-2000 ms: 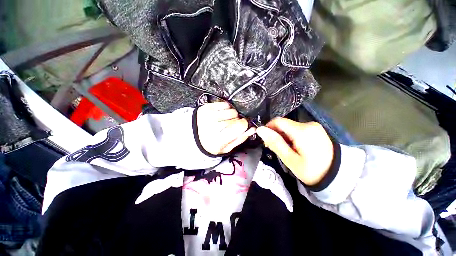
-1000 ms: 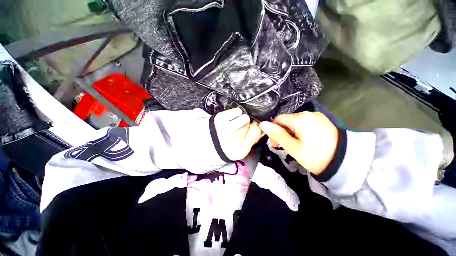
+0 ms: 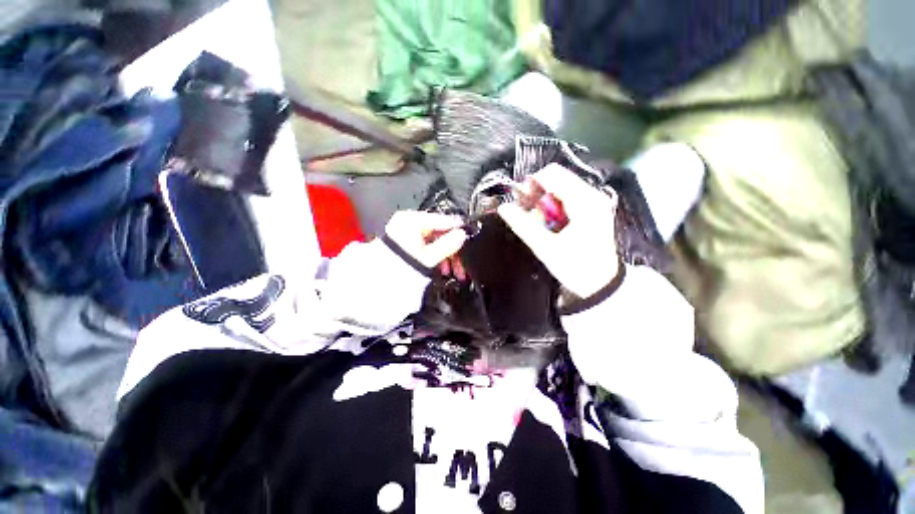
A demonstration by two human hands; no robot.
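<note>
The black-grey washed denim garment (image 3: 517, 286) lies on my lap, partly raised between my hands, with its dark inner side towards me. My left hand (image 3: 431, 241) pinches an edge of it at the left. My right hand (image 3: 572, 226) is bent just above and to the right, fingers curled at the same edge. A small pink-red thing (image 3: 551, 210) shows within my right hand; blur hides what it is. The fingertips are close together, and any thread between them cannot be made out.
A folded black denim piece (image 3: 226, 125) lies on a white board (image 3: 286, 216) at the left. Blue jeans (image 3: 95, 151) are heaped beyond it. A red stool (image 3: 333, 219) shows behind my left sleeve. Green cloth (image 3: 431, 45) is ahead; khaki sacks (image 3: 768, 236) stand at the right.
The view has shifted, showing more at the left and ahead. The garment is bunched up with its dark inside showing. My right hand has risen and turned, and a pink-red thing now shows in it.
</note>
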